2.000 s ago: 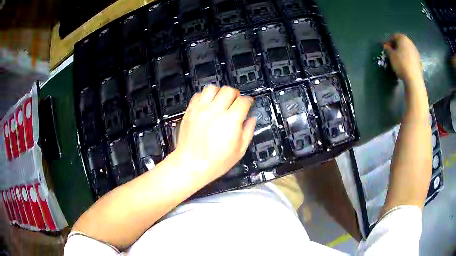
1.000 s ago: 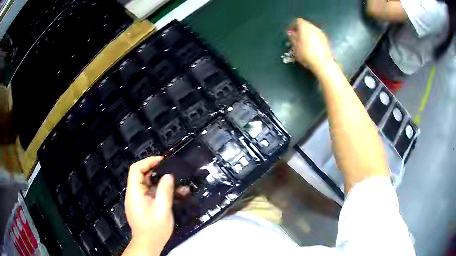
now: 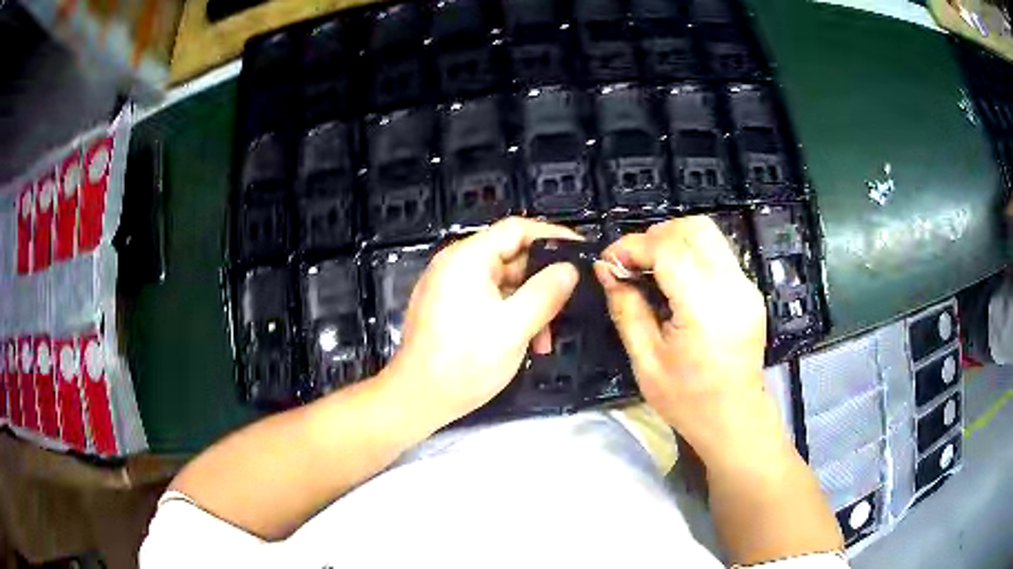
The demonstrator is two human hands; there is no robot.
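My left hand [image 3: 478, 295] holds a black phone housing [image 3: 567, 333] over the near edge of the glossy black blister tray [image 3: 533, 206]. My right hand [image 3: 689, 311] is beside it, thumb and index finger pinching a tiny silvery part [image 3: 618, 267] at the housing's upper end. The fingers partly hide the housing, and whether the part touches it cannot be told. The tray's rows of pockets hold more black housings. A loose pile of tiny silvery parts [image 3: 881, 185] lies on the green mat at the right.
Red pieces with white circles [image 3: 83, 383] are in a pale tray at the left. Black pieces with white circles [image 3: 936, 411] are in a pale tray at the lower right. A tan board edge [image 3: 211, 39] is at the back left. A dark flat bar [image 3: 144, 211] lies on the mat's left.
My right hand has moved from the loose pile to the housing and holds a tiny part there. My left hand has lifted a housing from the tray. The camera view has turned.
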